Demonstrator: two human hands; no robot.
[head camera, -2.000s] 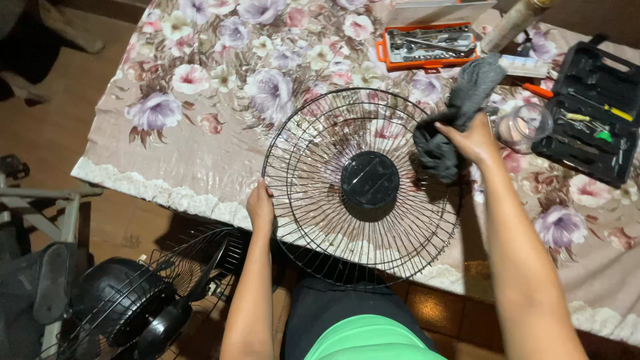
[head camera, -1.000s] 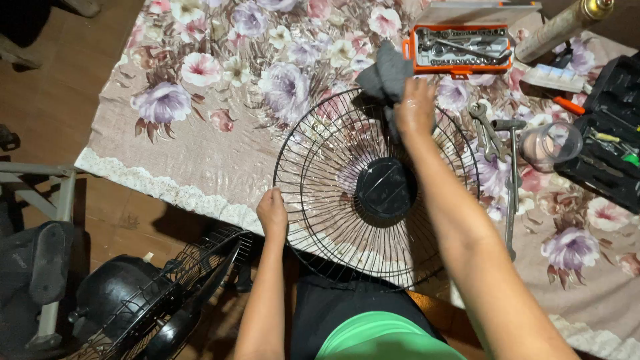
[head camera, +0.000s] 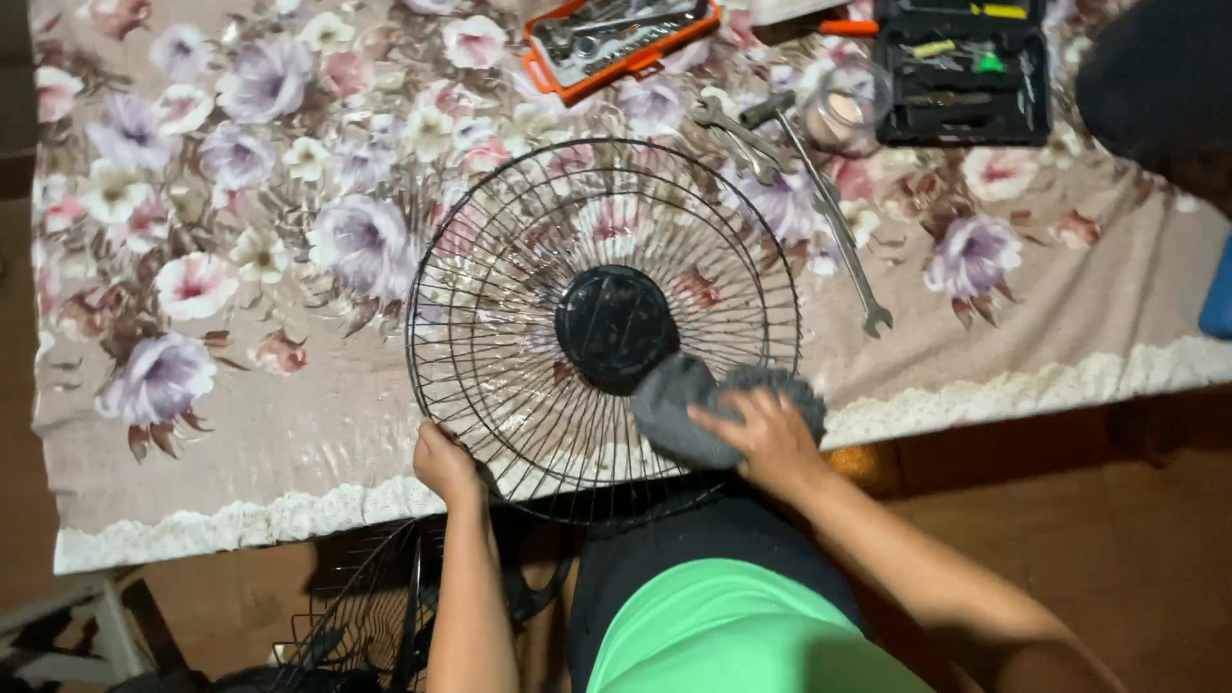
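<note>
A round black wire fan grille (head camera: 616, 327) with a solid black hub lies over the near edge of the table. My left hand (head camera: 448, 464) grips its rim at the lower left. Under my right hand (head camera: 770, 438) is a bunched dark grey cloth (head camera: 674, 409), pressed on the wires at the lower right, close to the hub. The fingers of my right hand are on the cloth, and part of the grille is hidden beneath it.
A flowered cloth (head camera: 318, 404) covers the table. Beyond the grille are an orange socket set case (head camera: 630, 67), wrenches (head camera: 852, 255), a clear round container (head camera: 847, 106) and a black tool case (head camera: 962, 130). Another wire fan guard (head camera: 371, 606) stands below the table, lower left.
My right hand and the grey cloth have moved from the grille's far rim to its lower right part. My left hand stays on the rim. The view has shifted.
</note>
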